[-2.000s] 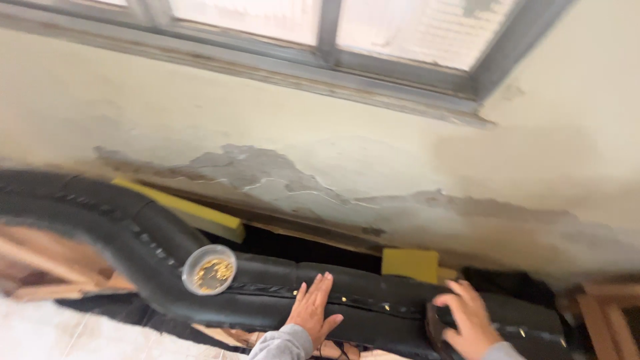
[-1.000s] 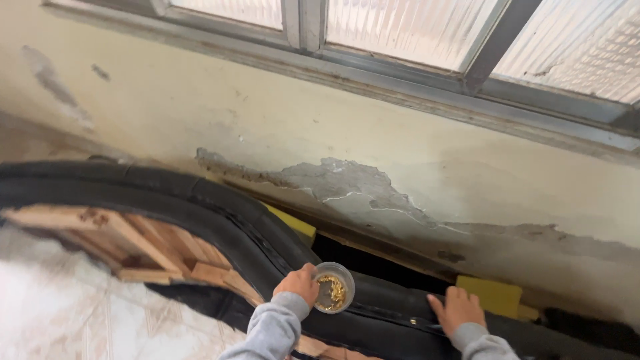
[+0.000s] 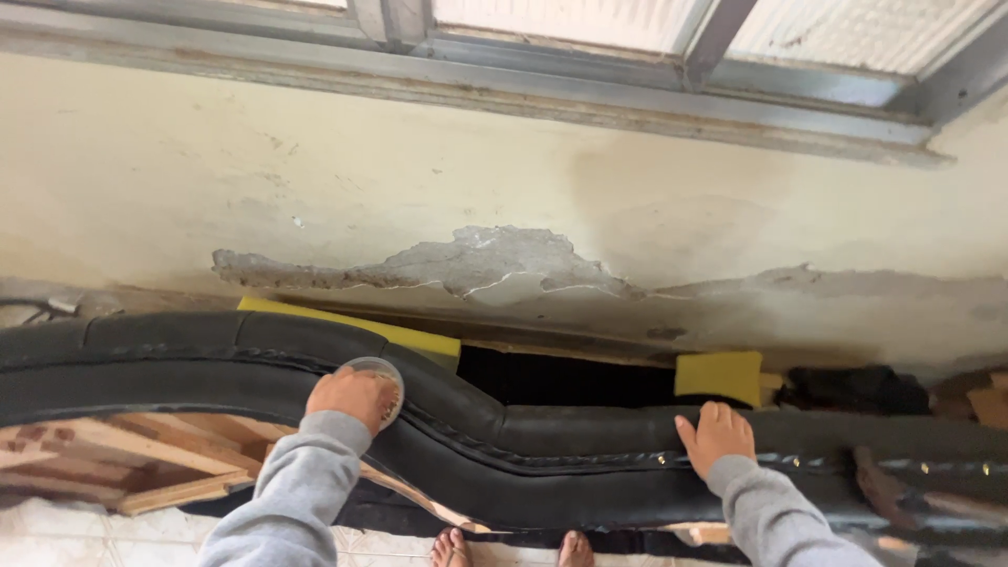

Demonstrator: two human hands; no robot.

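My left hand (image 3: 352, 396) is at a round clear plastic cup (image 3: 383, 365) of small brass-coloured pieces, its fingers dipping inside the rim; whether they pinch a piece is hidden. The cup rests on the black padded upholstery (image 3: 575, 431) of a long curved furniture frame. My right hand (image 3: 715, 438) lies on the same padding with its fingers apart, beside the lengthwise seam. Small brass-coloured tacks (image 3: 796, 461) dot that seam to the right, one (image 3: 661, 459) just left of my right hand. A hammer-like tool (image 3: 882, 488) with a wooden handle lies on the padding farther right.
Yellow foam pieces (image 3: 718, 378) stand between the upholstery and a wall with peeling plaster (image 3: 504, 256). A metal-framed window (image 3: 551, 71) is above. The wooden frame (image 3: 165, 457) shows under the padding at left, and two bare feet (image 3: 576, 549) stand on the tiled floor (image 3: 71, 535).
A second ago my left hand held the cup by its side; now its fingers are inside the cup. Two seconds ago the cup rested left of my left hand. The view has shifted.
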